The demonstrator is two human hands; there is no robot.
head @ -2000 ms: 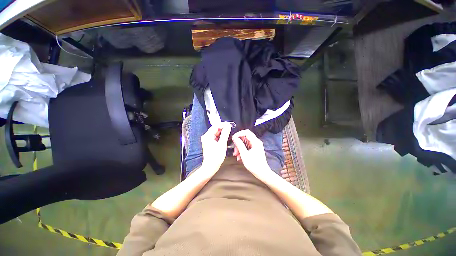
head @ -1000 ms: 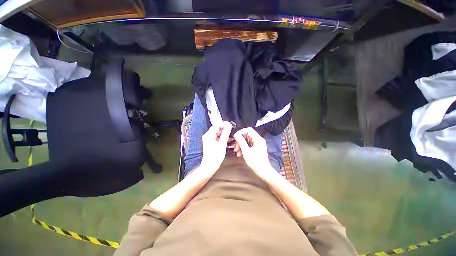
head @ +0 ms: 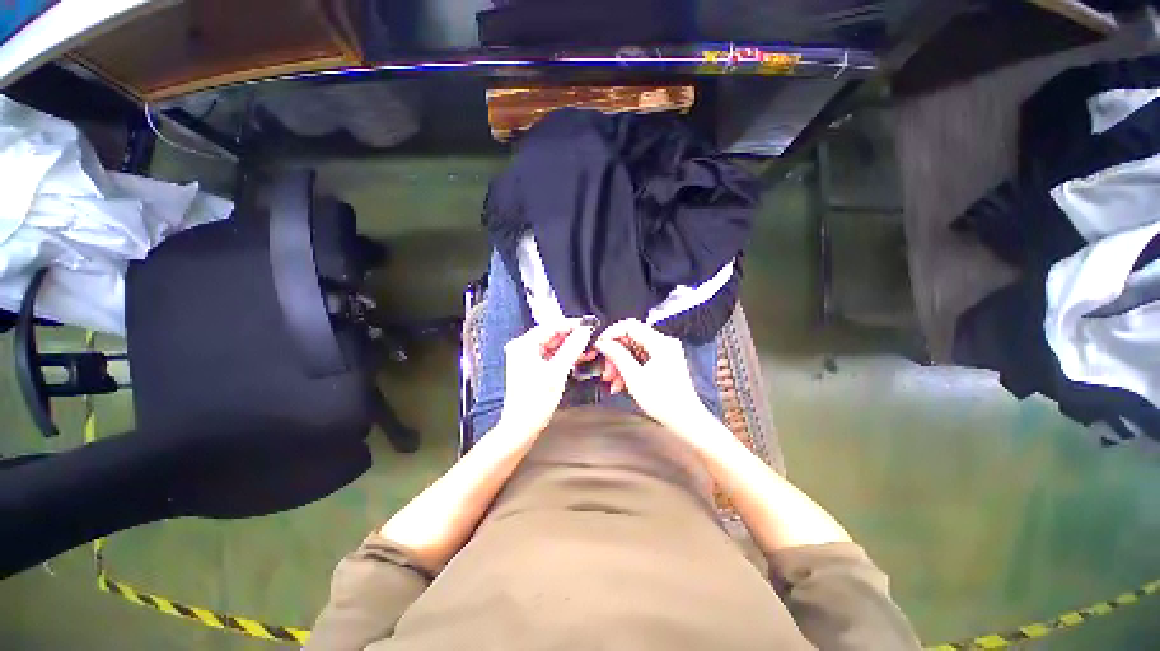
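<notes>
A black garment [head: 611,210] with white strips lies bunched over my lap. My left hand [head: 547,369] pinches the garment's near edge beside the left white strip. My right hand [head: 646,369] is close beside it, with thumb and fingertips pinched together at the same edge. The fingertips of both hands nearly touch. A tiny dark spot shows at the left fingertips; I cannot tell what it is. No needle or thread can be made out, so what the right fingertips hold is unclear.
A dark table edge [head: 509,61] runs across the top. A black office chair [head: 235,343] stands at left, with white crumpled cloth [head: 76,216] behind it. A black-and-white garment pile [head: 1107,280] is at right. A woven seat or basket [head: 748,394] shows under my legs.
My right hand has moved slightly left, closer to my left hand. The garment stays on the lap with small shifts. The whole view has shifted a little.
</notes>
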